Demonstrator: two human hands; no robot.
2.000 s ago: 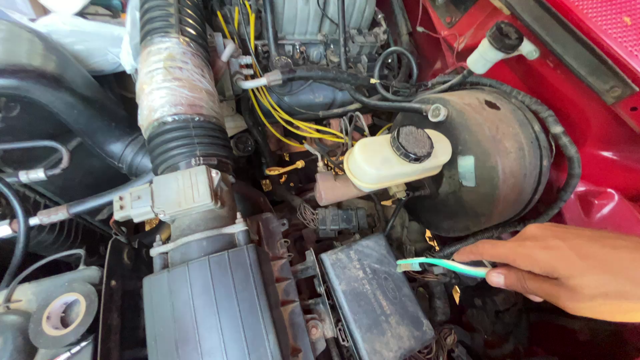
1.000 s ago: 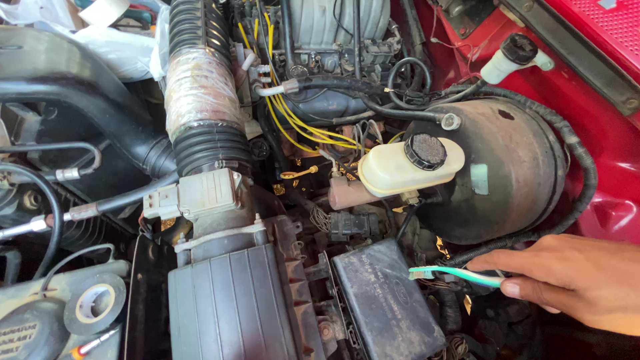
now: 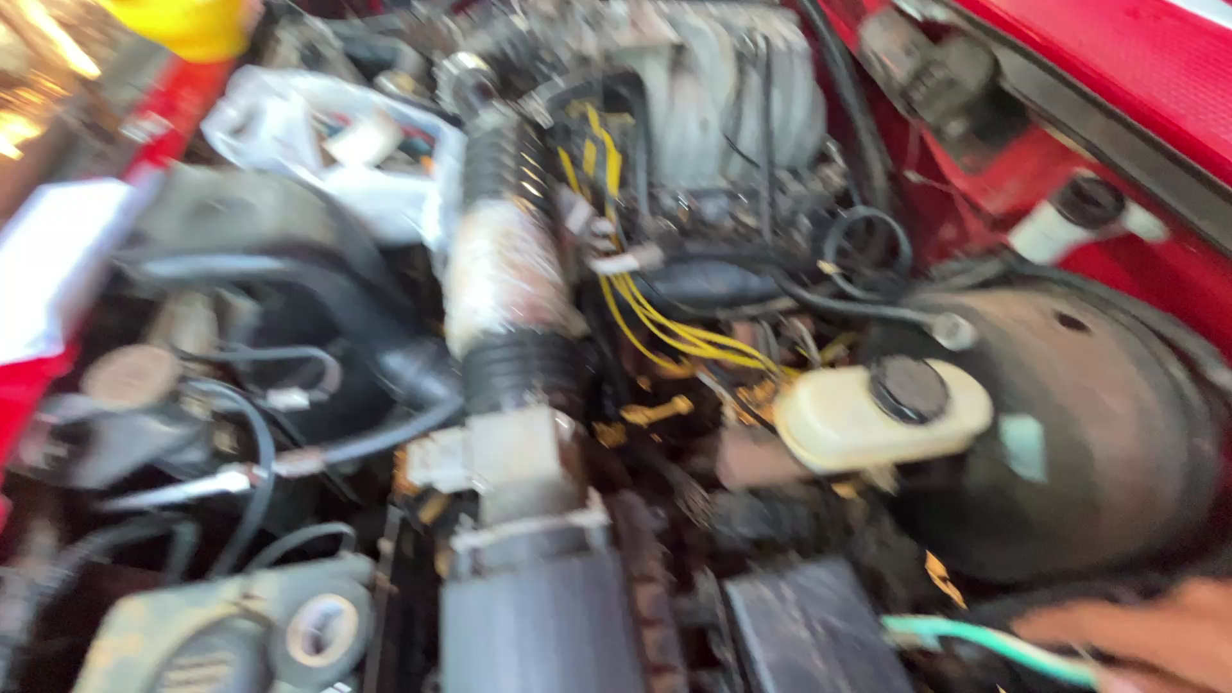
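In the blurred head view, my right hand (image 3: 1141,635) is cut off by the lower right edge. It grips a green toothbrush (image 3: 991,647), whose head is at the right edge of a black fuse box cover (image 3: 818,626). Above it sits the cream brake fluid reservoir (image 3: 881,414) with a black cap, beside the large round brake booster (image 3: 1068,423). To the left of the cover lies the black air filter housing (image 3: 539,626), joined to a corrugated intake hose (image 3: 510,260) wrapped in clear plastic. My left hand is out of view.
A roll of tape (image 3: 322,630) rests on the battery (image 3: 125,635) at lower left. A white plastic bag (image 3: 337,144) with things in it lies left of the hose. Yellow wires (image 3: 674,327) run near the engine's intake manifold (image 3: 741,96). The red fender (image 3: 1155,87) borders the right.
The view has shifted, taking in more on the left and at the top. My right hand still holds the toothbrush by the cover and now sits lower in the frame, partly cut off.
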